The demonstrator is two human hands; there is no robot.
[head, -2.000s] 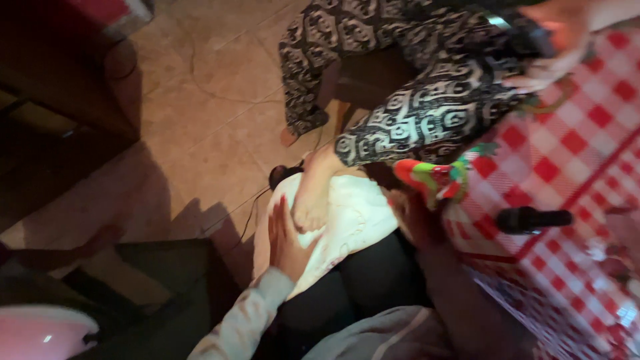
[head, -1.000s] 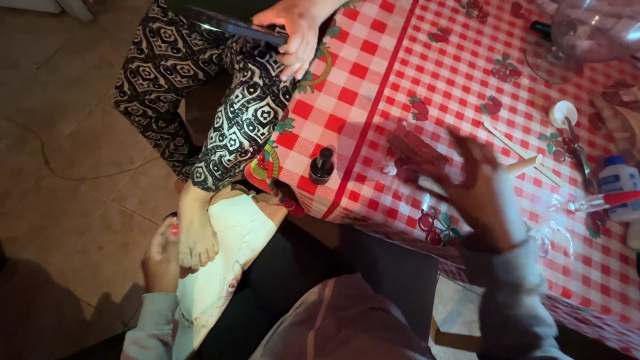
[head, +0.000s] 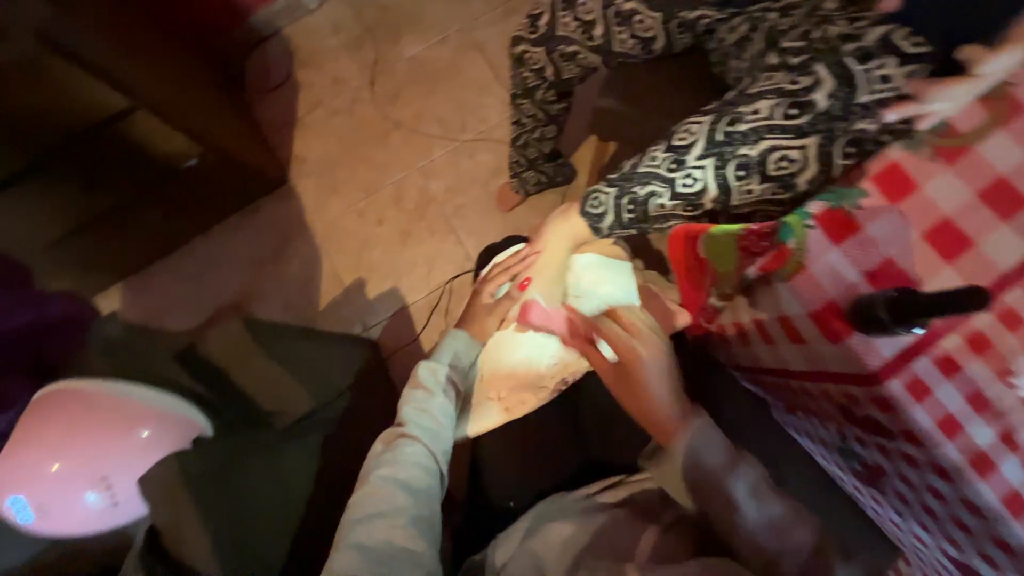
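Observation:
Another person's bare foot rests on a white towel across my lap. My left hand lies against the side of the foot, its fingers reaching over it; a red nail shows at the thumb. In my right hand is a small pink item, blurred, which meets the toe end of the foot; its exact kind cannot be told. A bit of white shows between the fingers of that hand.
A dark bottle is on the red checked tablecloth at right. The other person's patterned trouser leg stretches above the foot. At lower left is a pink nail lamp. A thin cable runs over the tiled floor.
My right hand has moved from above the table to the foot, now with the pink item. The view has swung strongly to the left.

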